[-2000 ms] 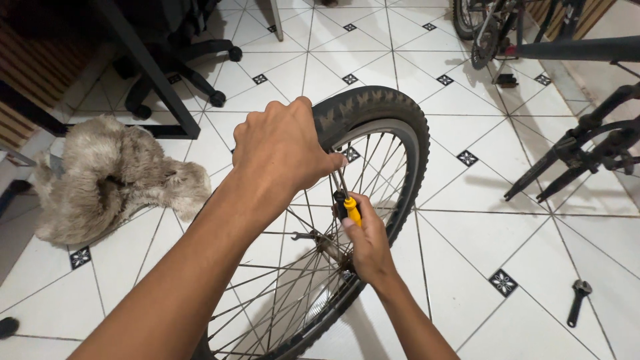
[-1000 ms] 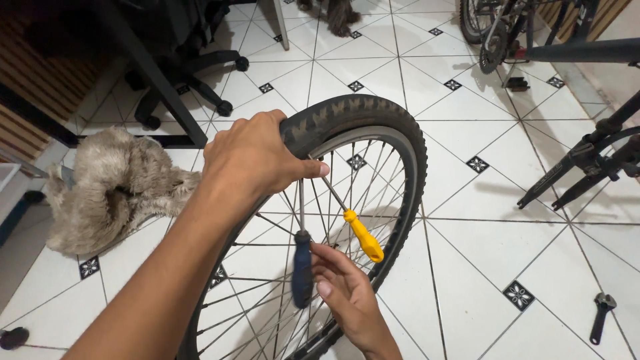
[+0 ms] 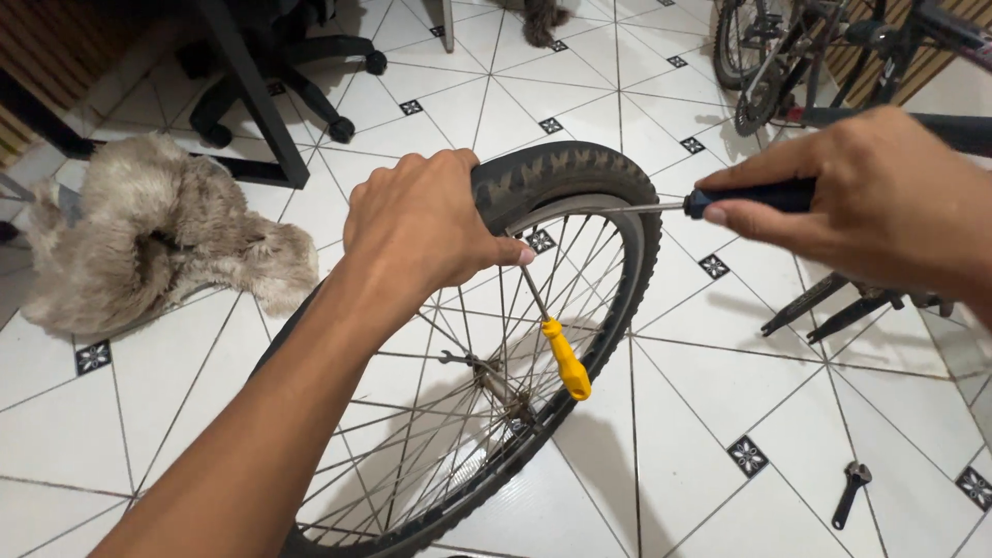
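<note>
My left hand [image 3: 422,225] grips the top of a bicycle wheel's black knobby tire [image 3: 570,170], its thumb over the rim. A screwdriver with a yellow handle [image 3: 567,360] hangs down beside the spokes, its shaft's upper end at the rim near that thumb. In my right hand [image 3: 876,194] is a screwdriver with a dark blue handle [image 3: 752,198]. Its shaft points left, across the tire's right side, with the tip along the metal rim [image 3: 620,213]; whether the tip is under the tire's edge I cannot tell. The wheel stands tilted on the floor.
A shaggy fur-like heap [image 3: 155,232] lies on the tiled floor at left, near a wheeled chair base [image 3: 287,101] and a black metal table leg [image 3: 256,93]. An adjustable wrench [image 3: 851,496] lies at lower right. Bicycle fork legs [image 3: 806,302] and another bicycle [image 3: 763,70] are at right.
My right hand has moved up and to the right with the blue screwdriver, which hung upright a second ago and now lies nearly level. My left hand stays on the tire.
</note>
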